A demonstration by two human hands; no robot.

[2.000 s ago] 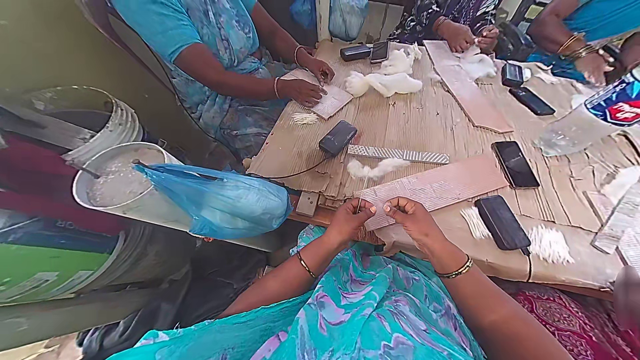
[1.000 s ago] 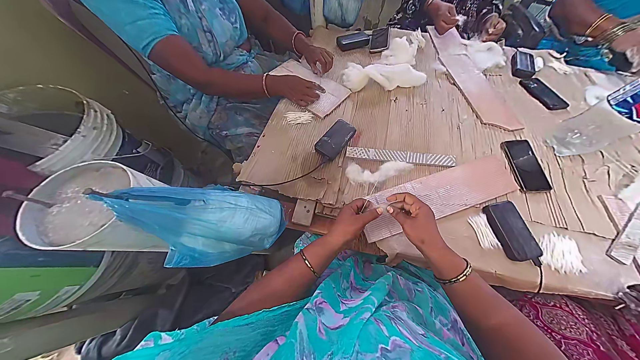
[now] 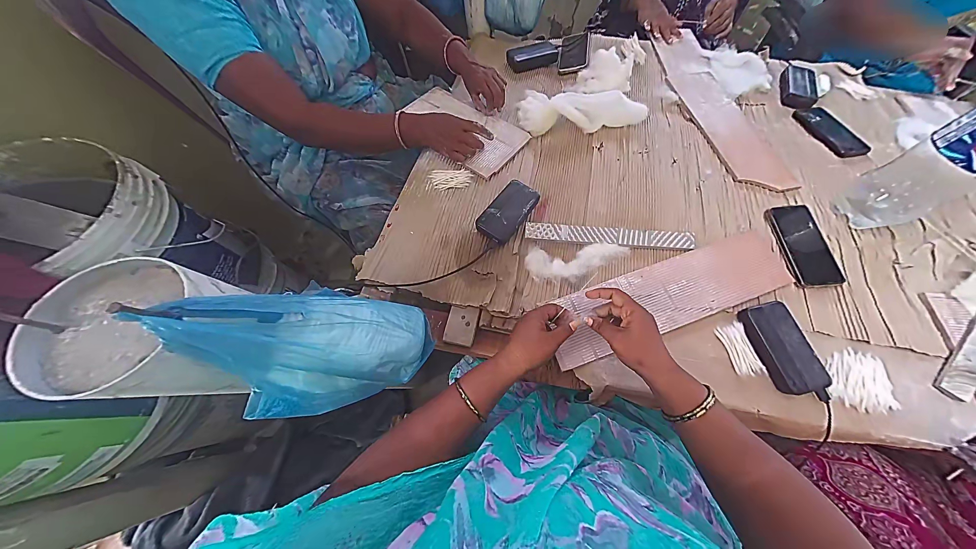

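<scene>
Over the near end of a ridged pinkish board [image 3: 709,278], my left hand [image 3: 540,334] and my right hand [image 3: 625,324] are close together. A thin strand of white fibre [image 3: 585,288] shows at my fingertips; my left fingers are pinched around it. My right thumb points toward the left hand and its forefinger is curled above; whether it grips the strand cannot be told. A loose tuft of white cotton [image 3: 576,261] lies just beyond the board, beside a patterned flat strip [image 3: 610,235]. Thin white cotton wicks [image 3: 862,380] are heaped at the right.
Black boxes with cords [image 3: 784,347] [image 3: 508,211] and a phone [image 3: 806,245] lie on the cardboard-covered table [image 3: 427,248]. A blue plastic bag [image 3: 343,347] leans on a white bucket [image 3: 145,328] at left. Co-workers' hands [image 3: 450,136] work on other boards across the table. A plastic bottle [image 3: 915,187] lies right.
My right hand's fingers have shifted, with the forefinger now curled above the left fingertips. Both hands stay over the near end of the board. The co-worker's hands at the left remain on their board.
</scene>
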